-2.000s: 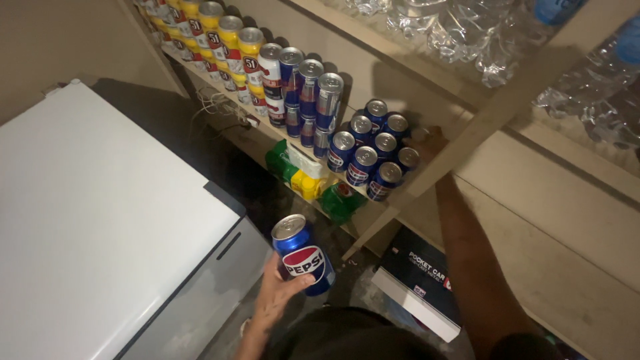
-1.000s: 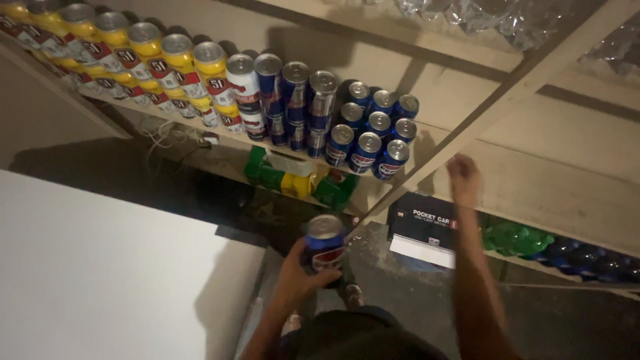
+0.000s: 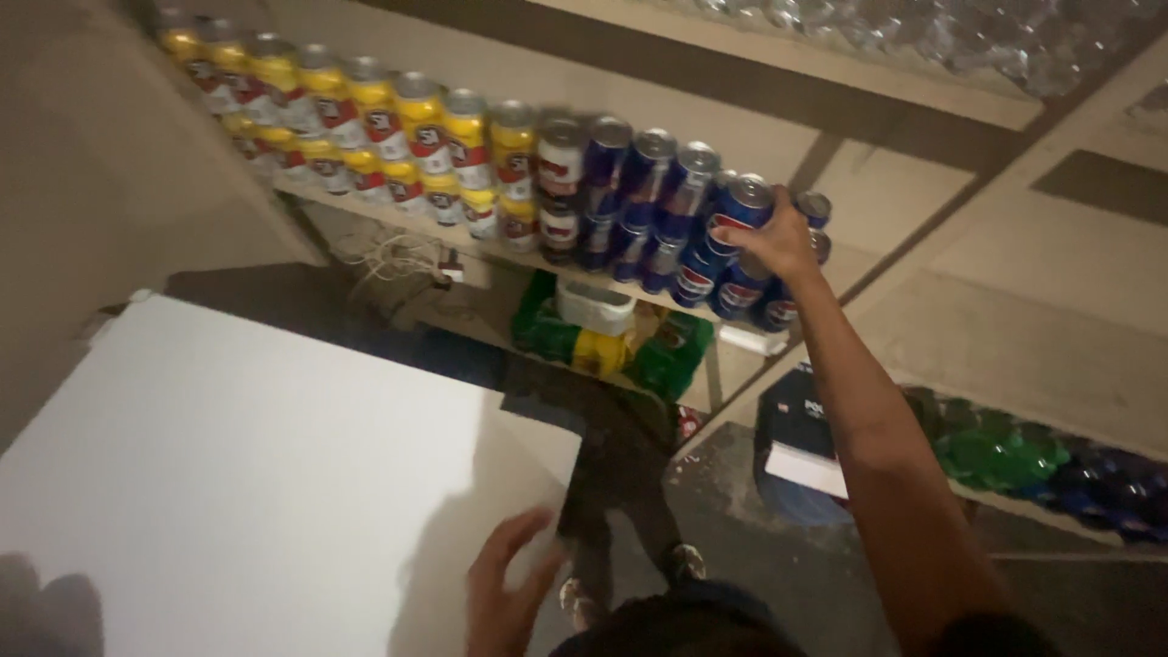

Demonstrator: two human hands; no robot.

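My right hand [image 3: 776, 239] grips a blue Pepsi can [image 3: 741, 208] on top of the other Pepsi cans [image 3: 737, 290] at the right end of the can shelf. My left hand [image 3: 513, 575] is low in the view, beside the corner of a white appliance top, fingers apart and holding nothing. Blue energy drink cans [image 3: 646, 182] stand stacked just left of the Pepsi cans. A white can [image 3: 558, 164] stands beside them, then a long double-stacked row of yellow, red and white cans [image 3: 374, 114]. My right hand hides some of the Pepsi cans.
The white appliance top [image 3: 301, 456] fills the lower left. Below the can shelf are a white plastic container [image 3: 595, 306], green-and-yellow packs [image 3: 671, 351] and loose cables [image 3: 392, 260]. A dark box [image 3: 794, 429] and green bottles [image 3: 995, 452] lie right of the slanting shelf post [image 3: 922, 228]. Clear bottles [image 3: 912, 32] sit above.
The Pepsi can that my left hand held is out of it. My right hand has moved from right of the post to the Pepsi cans and grips one there. The view has shifted.
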